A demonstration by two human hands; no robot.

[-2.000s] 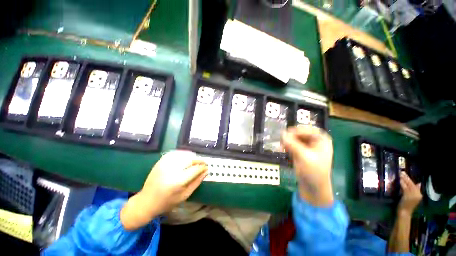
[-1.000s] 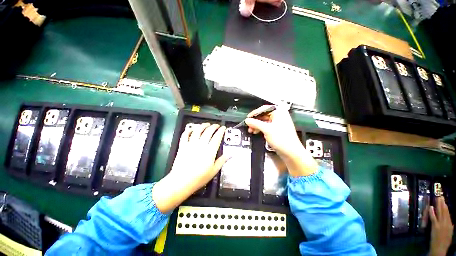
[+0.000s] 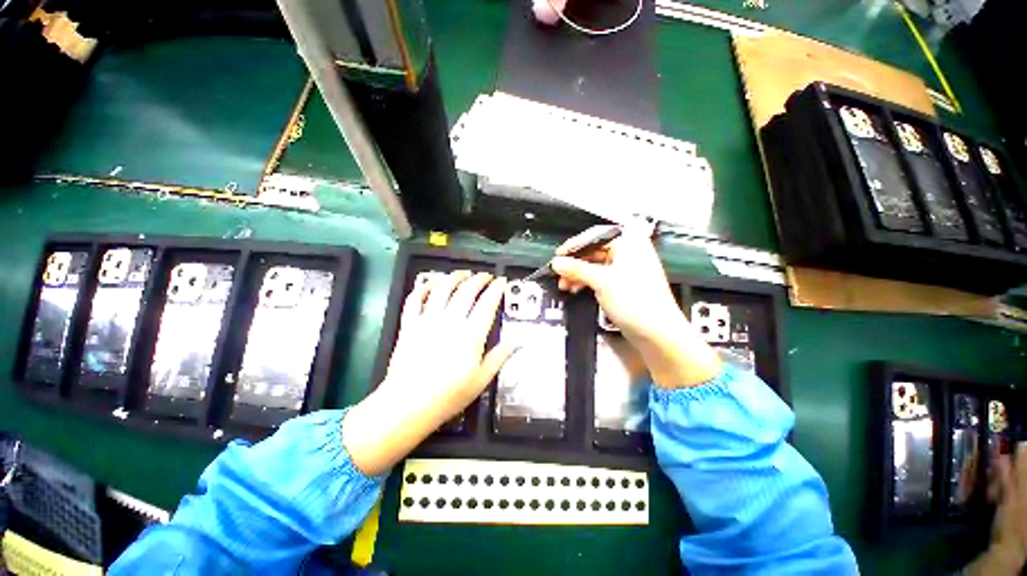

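My right hand [image 3: 619, 290] holds dark tweezers [image 3: 580, 244] like a pen. Their tip is at the camera bezel [image 3: 523, 299] of the second phone housing [image 3: 530, 383] in the foam tray [image 3: 524, 447]. My left hand [image 3: 445, 343] lies flat with spread fingers over the first housing, its fingertips beside the second pocket; it grips nothing visible. My right wrist partly covers the third housing. A white adhesive sheet [image 3: 525, 492] with two rows of dark dots lies in front of the tray. Any dot at the tweezer tip is too small to tell.
Another filled tray [image 3: 234, 423] lies left. Stacked trays [image 3: 811, 191] stand on cardboard [image 3: 777, 70] at far right. Spare adhesive sheets [image 3: 586, 158] lie behind the work tray, beside a metal upright [image 3: 355, 124]. At right, another person's hand [image 3: 1006, 506] is by a tray [image 3: 884, 450].
Two seconds ago my left hand was at the adhesive sheet and my right hand over the fourth housing. Both have moved to the second housing. Over the last second they have barely moved.
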